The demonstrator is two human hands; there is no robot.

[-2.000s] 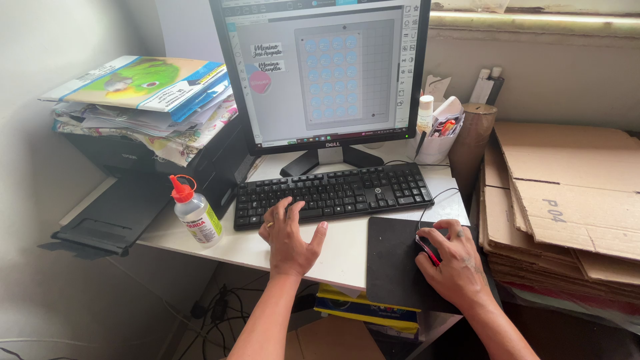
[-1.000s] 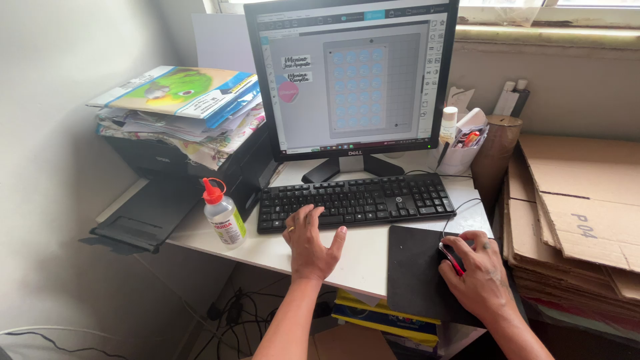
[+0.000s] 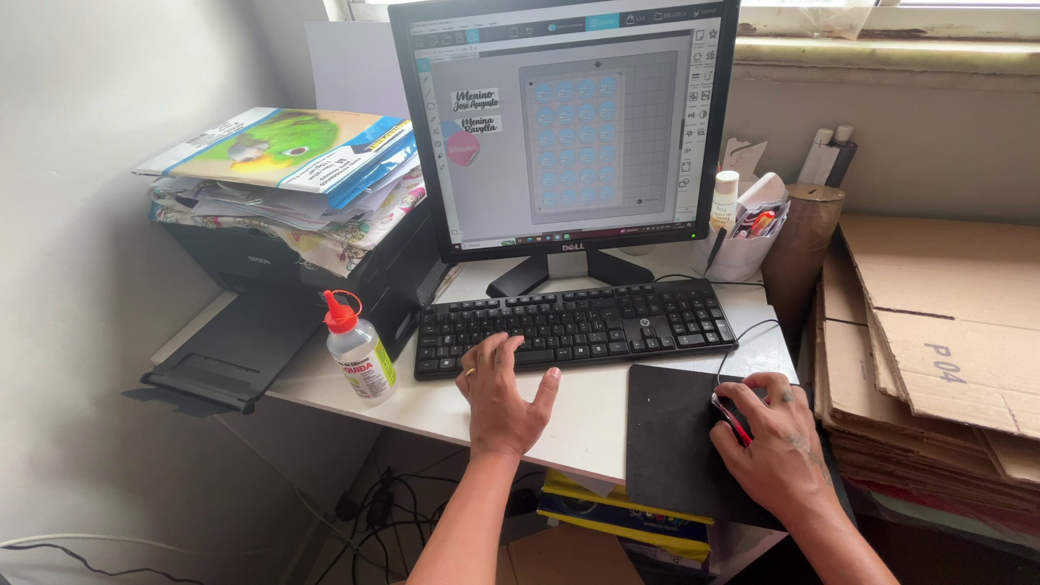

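My left hand (image 3: pixel 505 398) rests at the front edge of a black computer keyboard (image 3: pixel 569 325), fingertips over its lower keys and thumb spread; it holds nothing. My right hand (image 3: pixel 772 439) is closed around a black and red computer mouse (image 3: pixel 734 422) on a black mouse pad (image 3: pixel 668 439). Behind the keyboard stands a Dell monitor (image 3: pixel 573 247); its screen displays a design program with a grid of round light-blue shapes, a pink circle and some lettering. A clear plastic bottle (image 3: pixel 361 361) with a red nozzle cap stands left of the keyboard.
A black Epson printer (image 3: pixel 284 264) with papers and a parrot-picture pack (image 3: pixel 284 150) on top is at left, its tray (image 3: pixel 231 349) extended. A white pen holder (image 3: pixel 743 252) and brown roll (image 3: pixel 800 244) stand behind right. Cardboard sheets (image 3: pixel 959 325) are stacked right; cables (image 3: pixel 390 512) hang below.
The view has shifted, moving the desk items to the right in the picture. Both hands have stayed in about the same places, at the keyboard and on the mouse.
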